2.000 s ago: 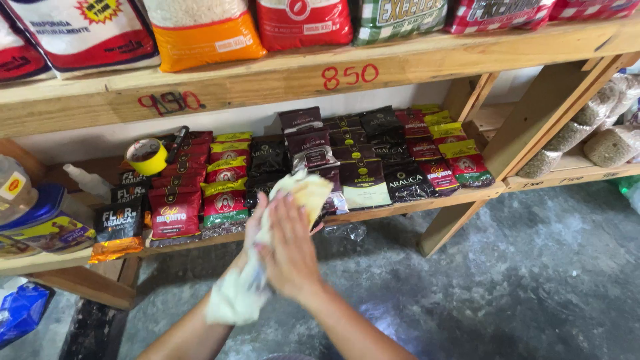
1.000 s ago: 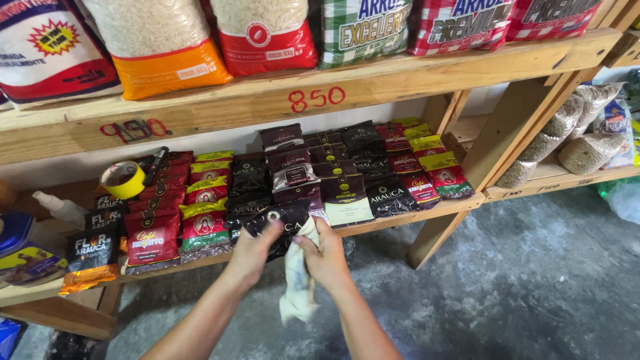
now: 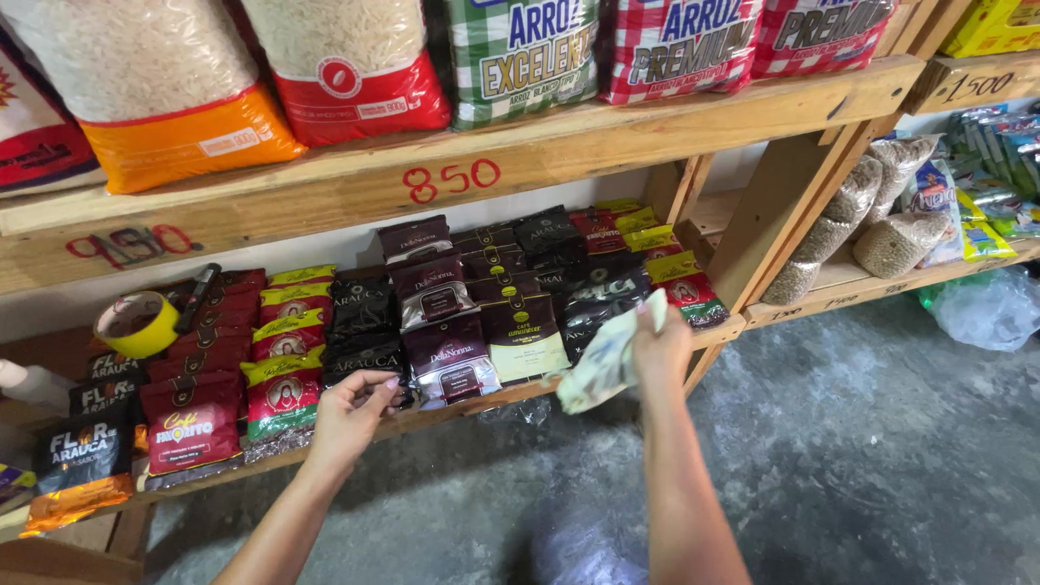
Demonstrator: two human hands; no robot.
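Note:
My left hand [image 3: 355,413] is at the shelf's front edge, its thumb and fingertips close together at a black coffee packet [image 3: 366,357]; whether they grip it is unclear. A purple coffee packet [image 3: 451,363] stands just right of those fingers. My right hand [image 3: 662,349] holds a pale cloth [image 3: 601,361], which hangs to the left in front of the black packets [image 3: 605,284] near the right end of the row. A cream and brown coffee packet [image 3: 524,337] stands between the two hands. Part of the black packets is hidden behind the cloth.
Rice bags [image 3: 357,81] line the wooden shelf above [image 3: 561,154]. Yellow tape [image 3: 136,323] and a dark marker [image 3: 199,296] lie on packets at the left. A wooden upright [image 3: 760,219] separates bags of grain [image 3: 898,244] at the right. Below is a grey floor [image 3: 812,455].
My hands have moved apart. The dark packet that they held a second ago is no longer between them, and the cloth has gone right with my right hand.

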